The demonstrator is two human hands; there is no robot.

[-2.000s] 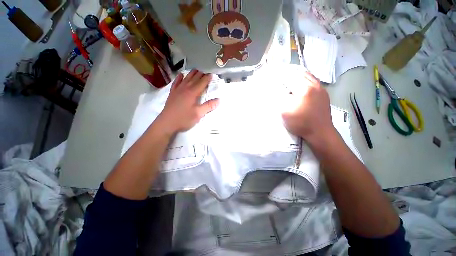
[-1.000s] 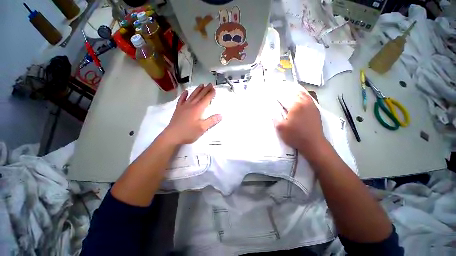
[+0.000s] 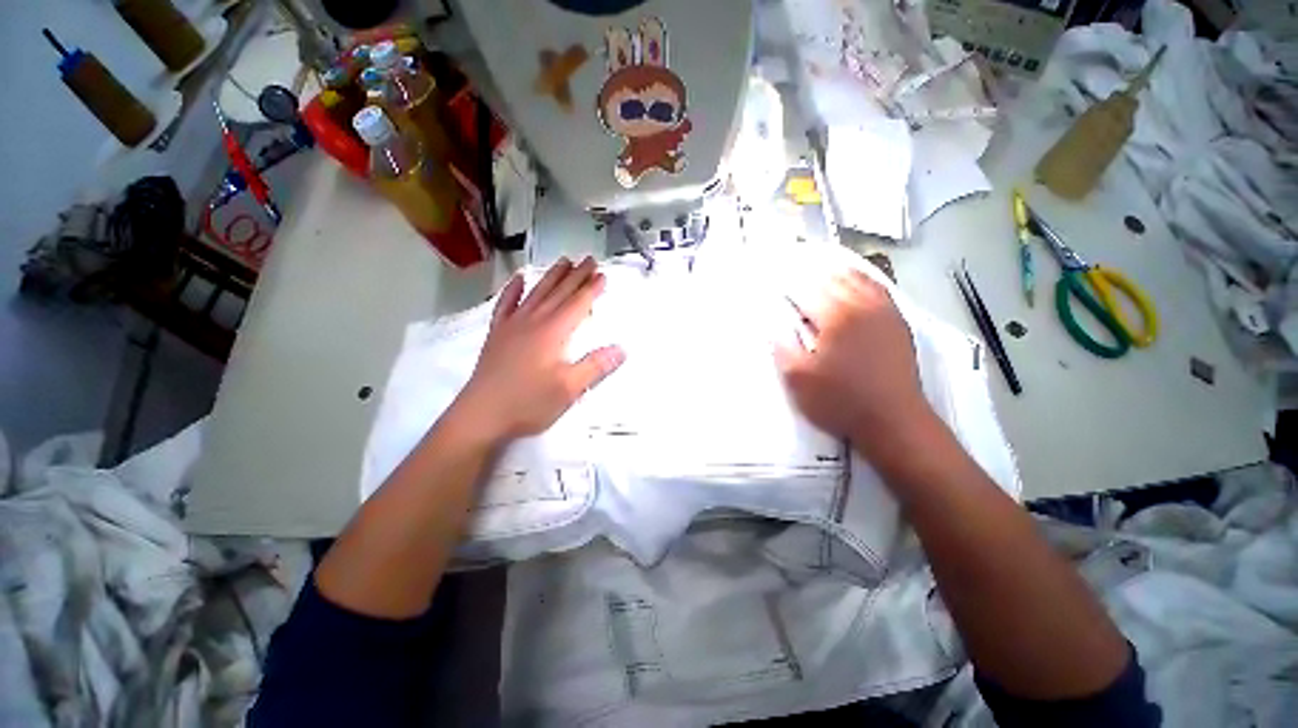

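Observation:
A white garment [image 3: 698, 491] with dark seam lines lies across the machine table below the sewing machine head [image 3: 570, 114]. Its middle is glared out by the lamp. My left hand [image 3: 538, 349] lies on it at the left, fingers spread, palm down. My right hand [image 3: 854, 356] is on the cloth at the right, fingers bent against it. A small dark thing shows at its fingertips; I cannot tell what. The presser foot area [image 3: 658, 242] is at the garment's far edge. More of the white cloth hangs below the table's front edge.
Amber bottles [image 3: 427, 185] stand left of the head. Black tweezers [image 3: 988, 330], a pen [image 3: 1024, 249], green-and-yellow scissors [image 3: 1096, 302] and a tan oil bottle [image 3: 1089, 142] lie at the right. White scraps [image 3: 868, 171] lie behind. Garment bundles [image 3: 107, 583] are heaped at both sides.
Since two seconds ago the garment and both hands have moved slightly towards me, uncovering more of the metal parts below the head. The view has shifted a little. Both hands stay on the cloth.

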